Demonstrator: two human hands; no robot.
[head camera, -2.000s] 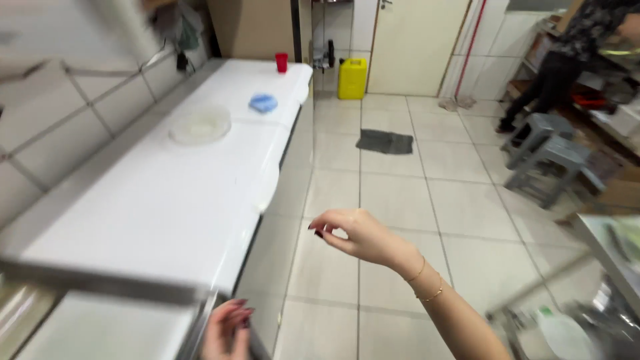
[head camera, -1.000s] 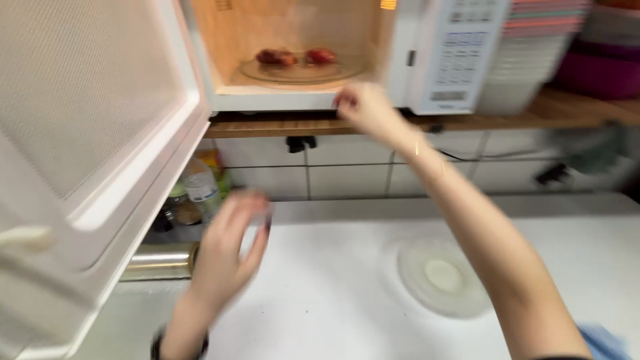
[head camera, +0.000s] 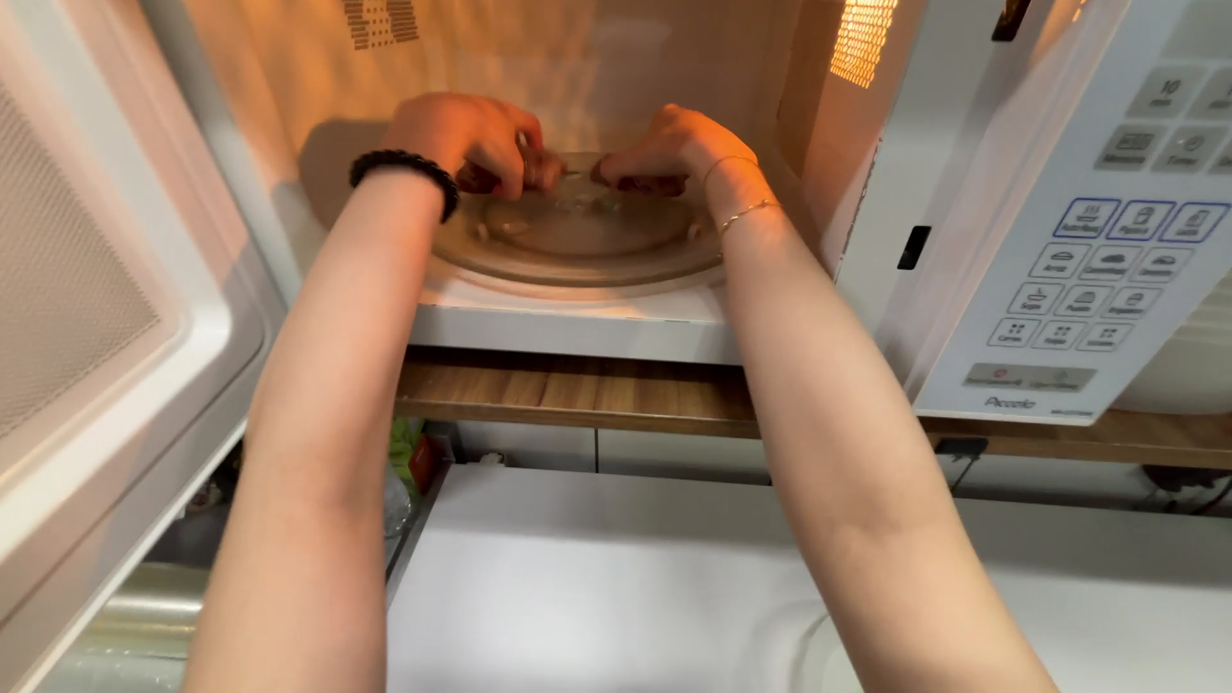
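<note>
Both my hands are inside a lit microwave oven (head camera: 577, 332), over its glass turntable (head camera: 587, 265). My left hand (head camera: 472, 140), with a black braided bracelet at the wrist, has its fingers around a dark reddish food piece (head camera: 476, 178) at the turntable's left. My right hand (head camera: 679, 149), with thin gold bracelets, curls over a second dark reddish food piece (head camera: 650, 185) at the right. The fingers partly cover both pieces, and whether the right fingers grip theirs is not clear.
The open microwave door (head camera: 192, 318) stands at the left, and the control panel (head camera: 1088, 241) is at the right. A wooden shelf (head camera: 577, 395) carries the oven. Below lie a white countertop (head camera: 597, 568), the edge of a round translucent dish (head camera: 818, 654) and a metallic roll (head camera: 144, 606).
Both hands have moved from in front of the microwave into it, onto the food pieces. The view earlier turned from the countertop and floor to the oven.
</note>
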